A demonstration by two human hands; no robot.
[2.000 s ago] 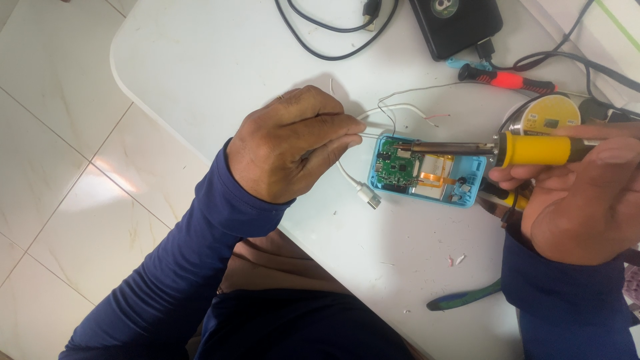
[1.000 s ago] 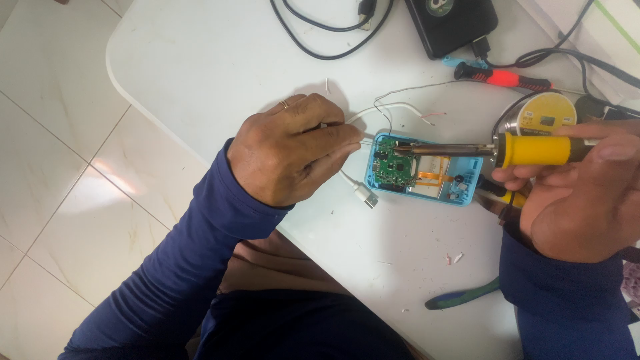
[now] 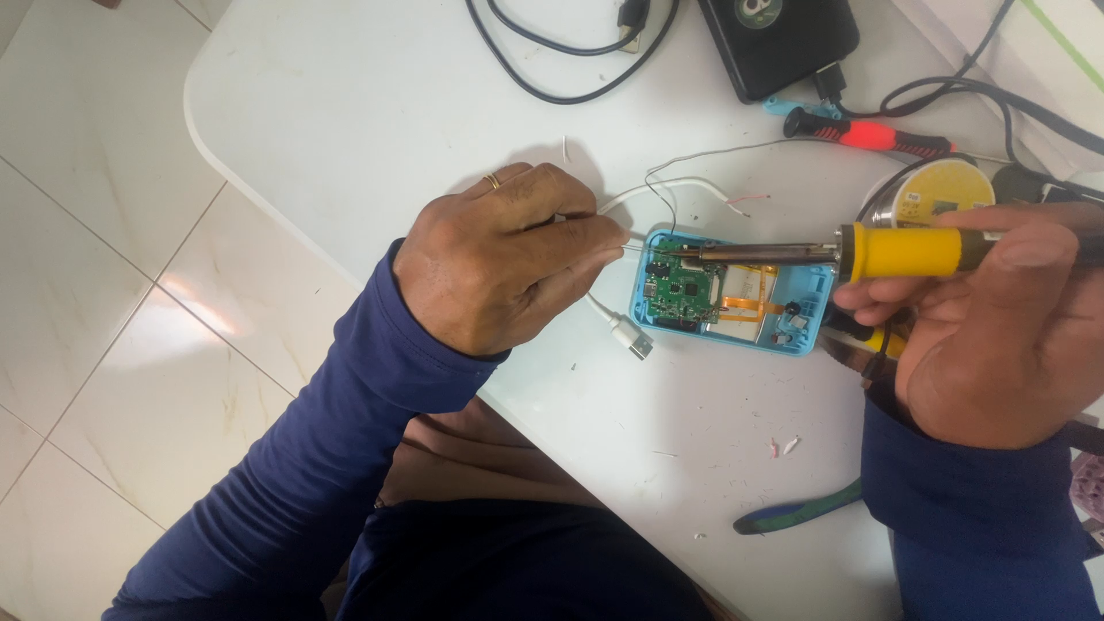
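Note:
My left hand (image 3: 509, 254) pinches a thin wire (image 3: 636, 247) between thumb and fingers, at the left edge of a light-blue plastic case (image 3: 811, 339). Inside the case lie a green circuit board (image 3: 681, 293), a silver battery pack (image 3: 740, 302) and orange flat cables. My right hand (image 3: 992, 319) grips a yellow-handled soldering iron (image 3: 901, 251), its tip over the board's upper left, close to the wire's end. Exact contact cannot be told. A white cable (image 3: 690, 182) with stripped ends and its USB plug (image 3: 636, 345) lie beside the case.
Behind the case are a red and black screwdriver (image 3: 867, 135), a solder spool (image 3: 944, 194), a black box (image 3: 785, 43) and black cables (image 3: 586, 99). A green and blue handle (image 3: 798, 512) lies near my right sleeve. Wire scraps (image 3: 783, 447) dot the white table (image 3: 388, 129).

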